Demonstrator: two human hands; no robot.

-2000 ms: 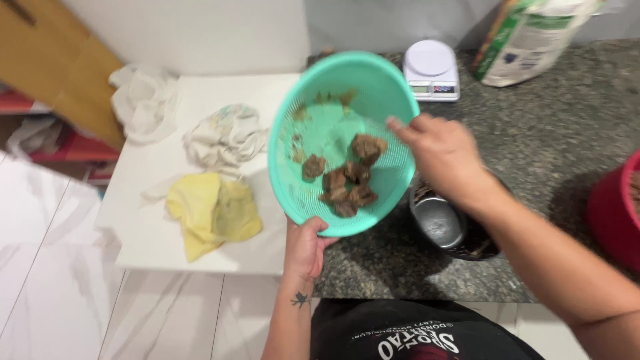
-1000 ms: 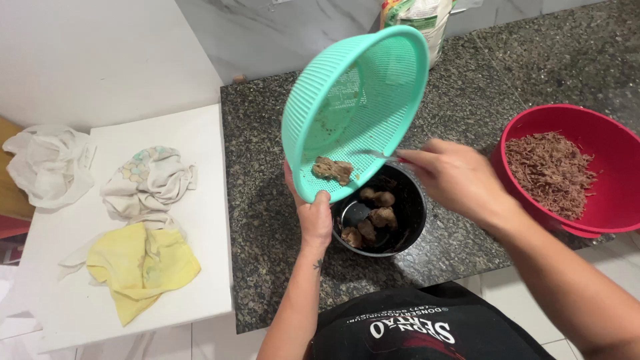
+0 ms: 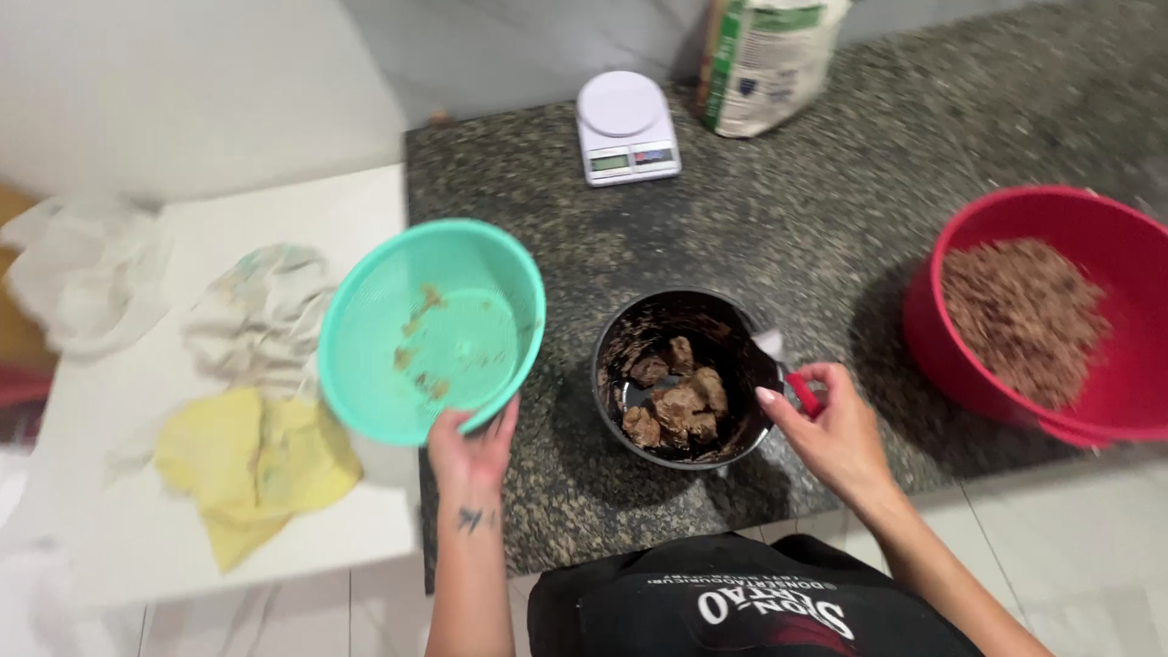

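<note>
My left hand (image 3: 473, 447) grips the near rim of a green plastic colander (image 3: 433, 333), which holds only brown residue and small scraps. The colander is over the left end of the stone counter and the white table. My right hand (image 3: 830, 429) holds a utensil by its red handle (image 3: 804, 395), its pale end at the right rim of a black pot (image 3: 689, 456). Inside the pot lie several chunks of cooked meat (image 3: 683, 409), and dark residue coats its wall.
A red tub (image 3: 1131, 319) of shredded meat (image 3: 1022, 319) stands at the right. Behind are a white kitchen scale (image 3: 630, 128) and an upright bag (image 3: 774, 68). A yellow cloth (image 3: 260, 461), a pale cloth (image 3: 265, 315) and a plastic bag (image 3: 91, 274) lie on the white table (image 3: 365, 547).
The meat chunks have gone from the colander into the pot. My left hand has lowered the colander from its tilt over the pot and moved it left. My right hand has moved to the pot's right rim.
</note>
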